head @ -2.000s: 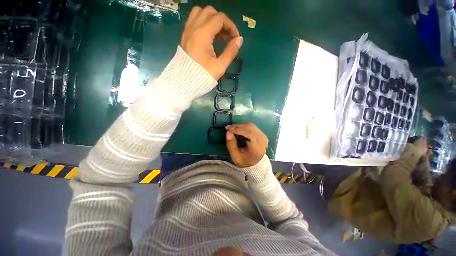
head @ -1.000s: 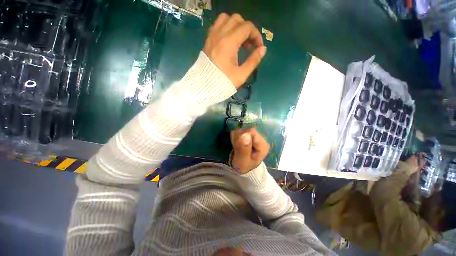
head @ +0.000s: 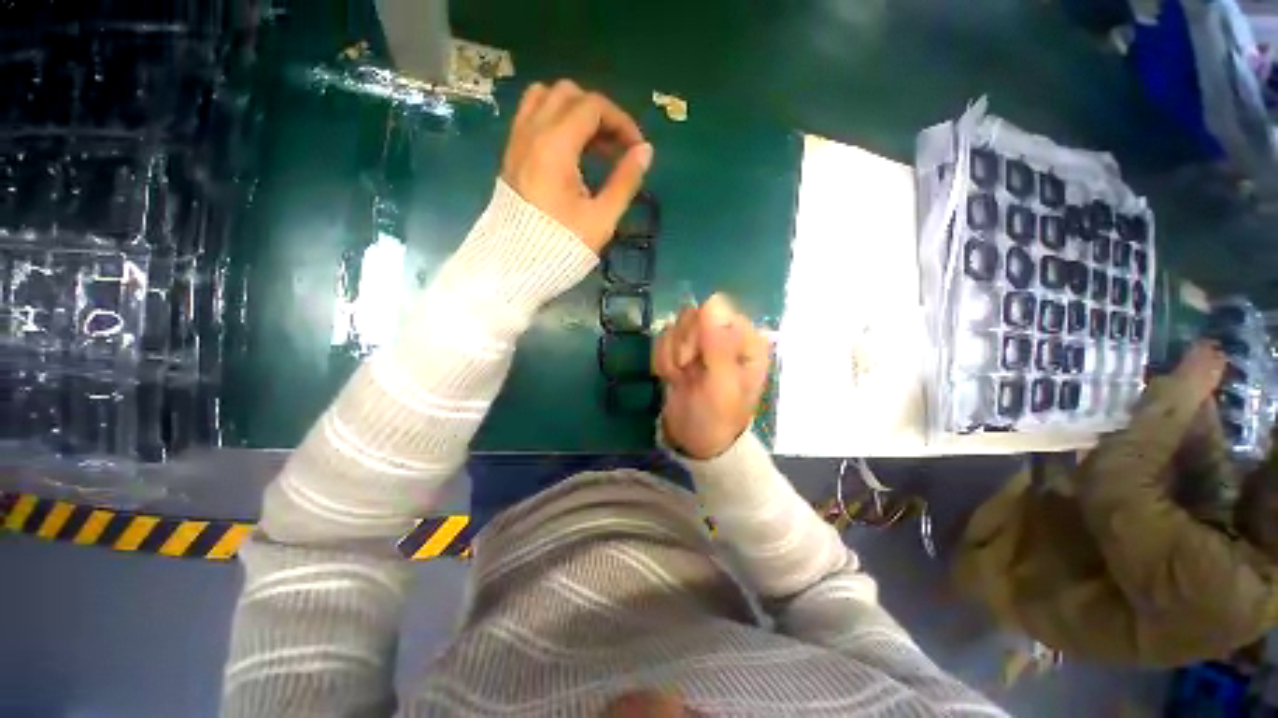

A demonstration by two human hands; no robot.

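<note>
Several black square frames [head: 627, 309] lie in a column on the green mat [head: 519, 386]. My left hand [head: 572, 157] is over the top end of the column, with thumb and index finger curled into a ring. Whether its fingertips hold anything cannot be told. My right hand [head: 715, 368] is just right of the column's lower frames, fingers curled and blurred. I cannot tell whether it holds a tool or a small part. A small gold-coloured pile [head: 861, 358] lies on the white sheet [head: 841, 253] to the right.
A blister tray [head: 1044, 281] with rows of black frames stands at the right. Clear trays [head: 105, 281] are at the far left. A pale post [head: 415, 39] rises at the back. Another person's sleeve [head: 1142, 491] is at lower right. Tape [head: 671, 105] sticks to the bench.
The camera view has shifted. My right hand has moved up along the column from its lowest frame, which is now uncovered. My left hand stays near the column's top in the same pose.
</note>
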